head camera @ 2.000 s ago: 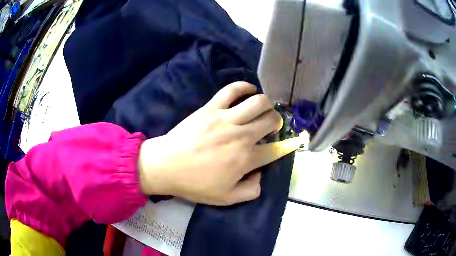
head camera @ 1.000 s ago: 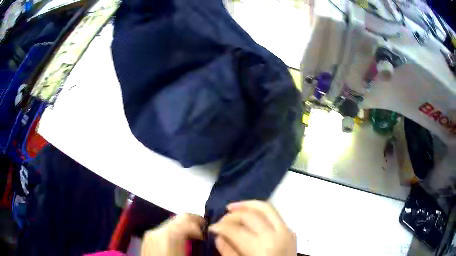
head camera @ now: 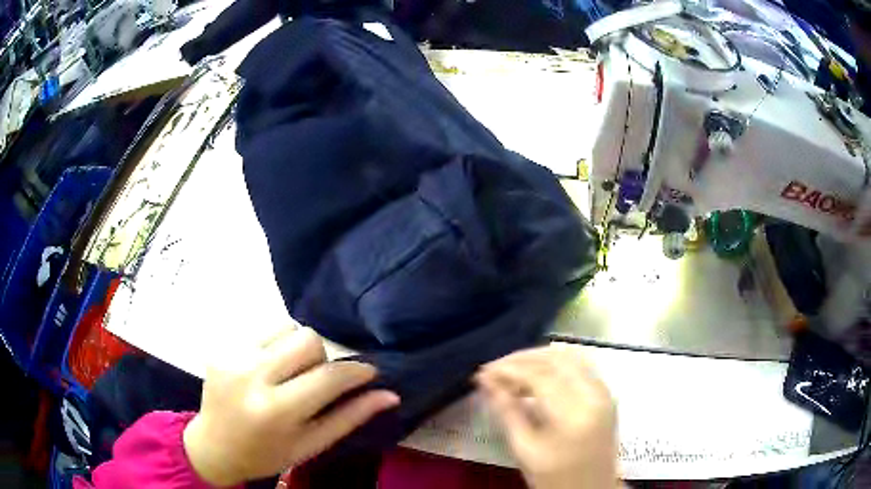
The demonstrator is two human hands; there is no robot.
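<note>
A dark navy garment point(head camera: 372, 162) lies bunched on the white table. Its right part reaches the needle area of the white sewing machine point(head camera: 707, 134). My left hand point(head camera: 286, 401) pinches the garment's near edge at the table's front edge. My right hand point(head camera: 554, 411), slightly blurred, pinches the same edge further right. A narrow folded part of the cloth runs between both hands, and some cloth hangs over the table edge. The needle itself is too small to make out.
Blue crates with a red-orange bag point(head camera: 95, 349) stand left of the table. A green ring point(head camera: 732, 232) is beside the machine bed. A flat black patterned item point(head camera: 827, 382) lies at the right table edge. More dark cloth point(head camera: 229, 29) is at the far left.
The view has drawn back from the machine head. My left hand has left the needle area, and both hands now hold the garment's near edge, further apart than a second ago.
</note>
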